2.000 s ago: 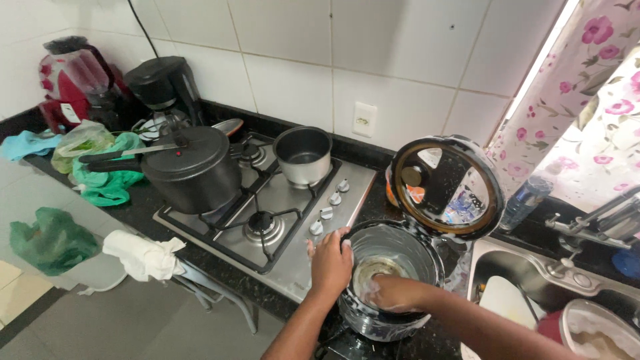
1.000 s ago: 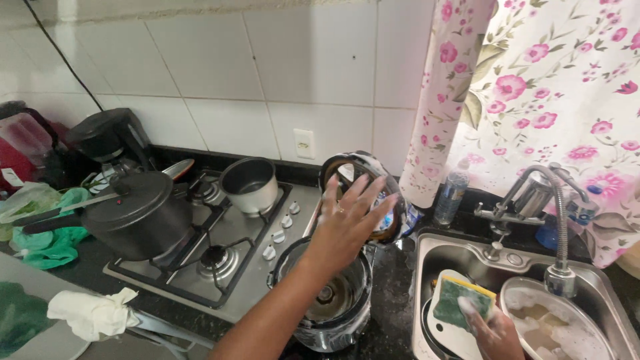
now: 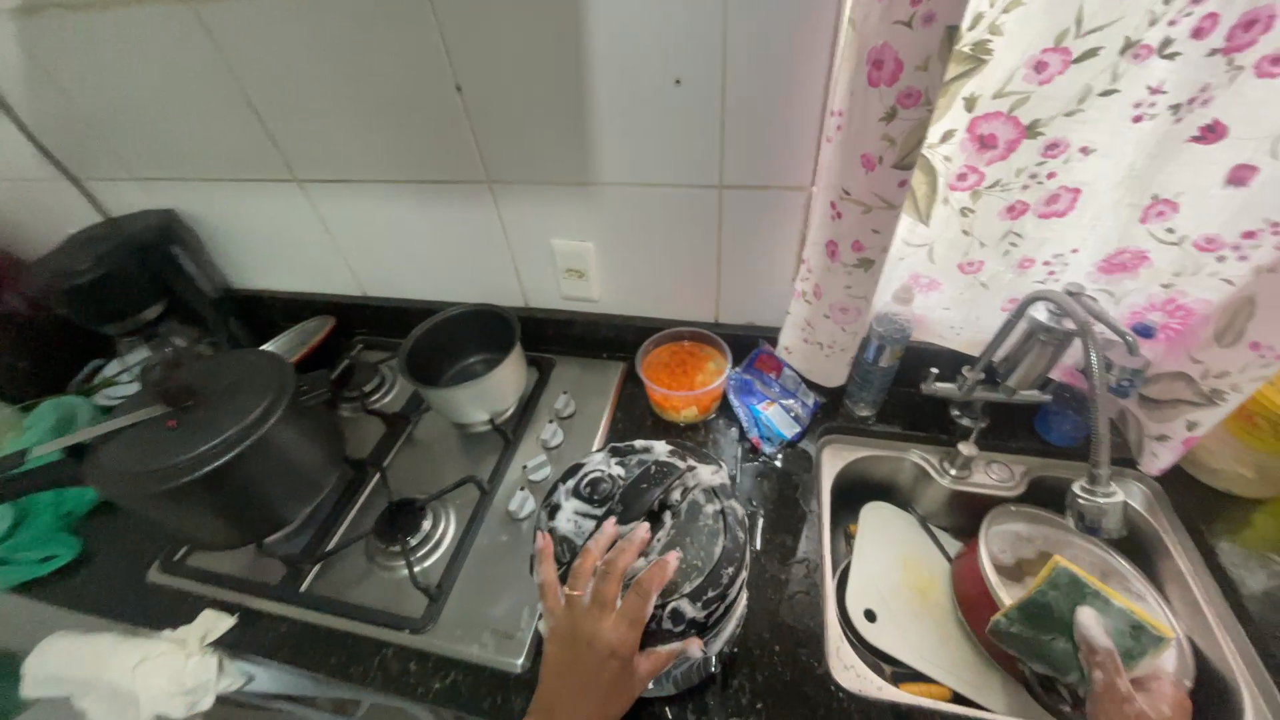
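Note:
A round black lid, streaked with white suds, sits closed on an appliance at the counter's front. My left hand rests on this lid with its fingers spread and a ring on one of them. Over the sink, my right hand holds a green and yellow scouring sponge. Beneath the sponge is a red pot with cloudy water in it. Beside that pot a white cutting board leans in the steel sink.
A gas cooktop carries a black pressure cooker and a small saucepan. Behind the lid stand a plastic tub of orange food and a blue packet. A bottle and a faucet are near the curtain.
The lid stood open in both earlier frames and is now down on the appliance, with my left hand on it. My right hand was inside the appliance two seconds ago; now it is over the sink.

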